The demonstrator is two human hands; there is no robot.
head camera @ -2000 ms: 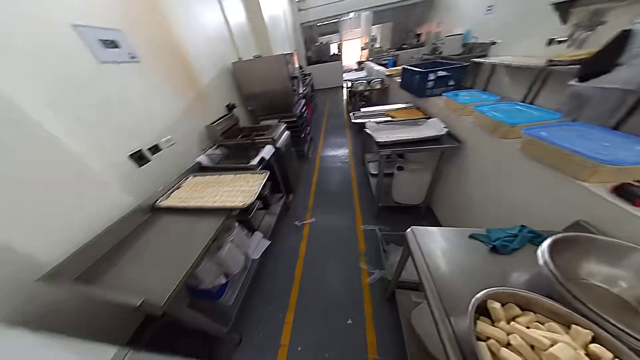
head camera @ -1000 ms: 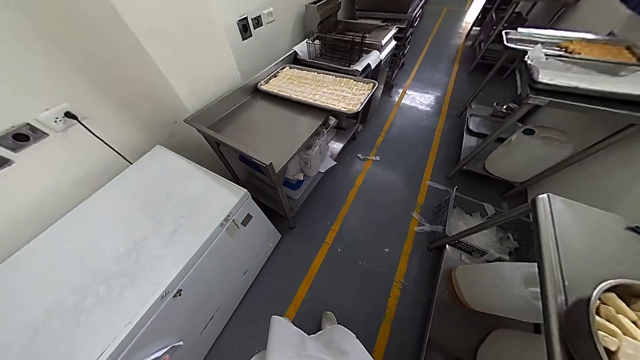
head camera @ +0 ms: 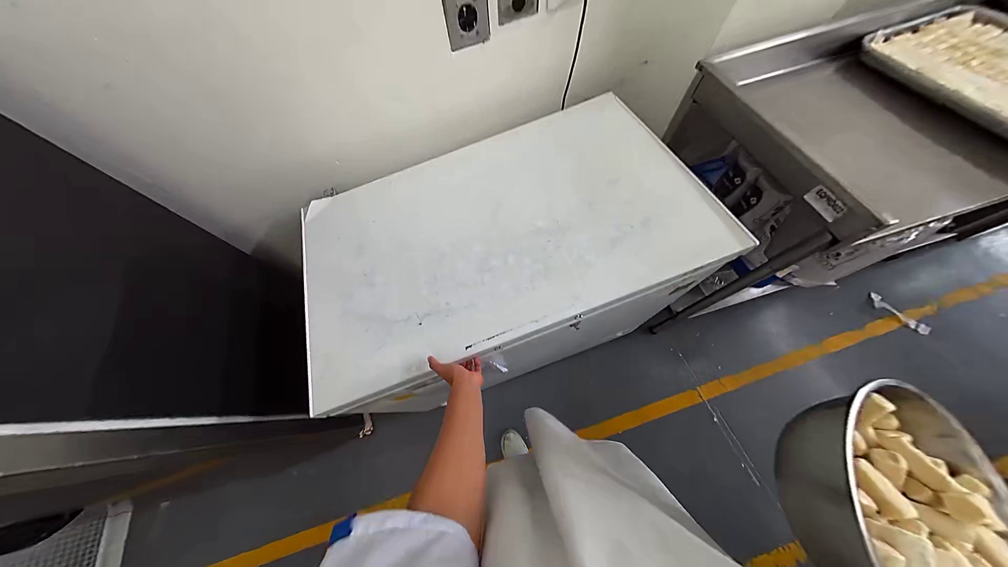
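Observation:
A white chest freezer stands against the wall with its lid down. My left hand is at the front edge of that lid, thumb on top and fingers curled at the rim; how firmly it grips is not plain. My right hand is out of view. At the lower right is a metal bowl with pale, peeled pieces of food in it; what supports the bowl is hidden.
To the right stands a stainless steel table bearing a tray of pale dough pieces. A dark panel rises at the left. Wall outlets and a black cord are behind the freezer. A white utensil-like object lies on the floor.
The view has turned left, toward the freezer. My left hand now reaches the lid's front edge; one second ago only a small part of a hand showed at the lower left.

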